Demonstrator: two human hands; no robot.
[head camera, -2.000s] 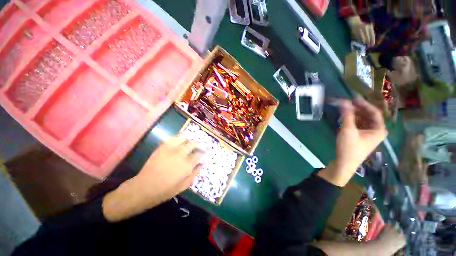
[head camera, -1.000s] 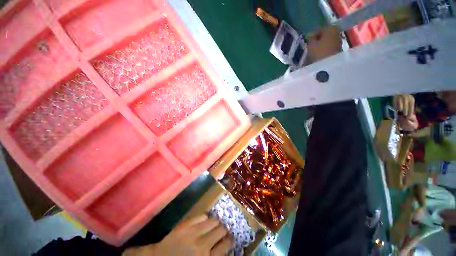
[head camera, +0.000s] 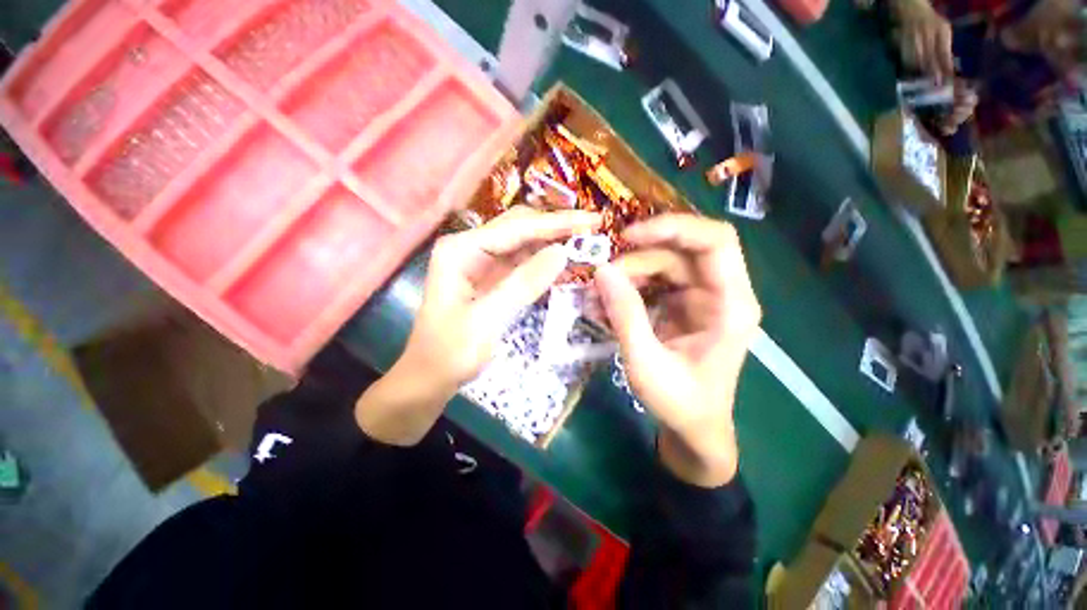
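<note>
My left hand (head camera: 471, 304) and my right hand (head camera: 685, 322) meet above the two boxes. A small white ring (head camera: 588, 248) with a dark hole is between their fingertips. A pale, blurred frame (head camera: 572, 324) hangs just below the fingers, held against my right hand; its outline is partly hidden. The copper-parts box (head camera: 584, 161) lies behind the hands, and its near part is covered by them. The ring box (head camera: 521, 381), full of white rings, lies below, partly hidden by my left hand.
The pink compartment tray (head camera: 280, 155) is at the left, beside a slanting metal post (head camera: 525, 48). Several frames lie on the green conveyor belt (head camera: 793, 179) past the white edge strip (head camera: 805, 387). More boxes (head camera: 876, 506) stand at lower right. Another person's hands (head camera: 936, 60) show at upper right.
My right hand has come back from the belt and my left hand has risen from the ring box. Both now hold parts together. The view has shifted back from the tray.
</note>
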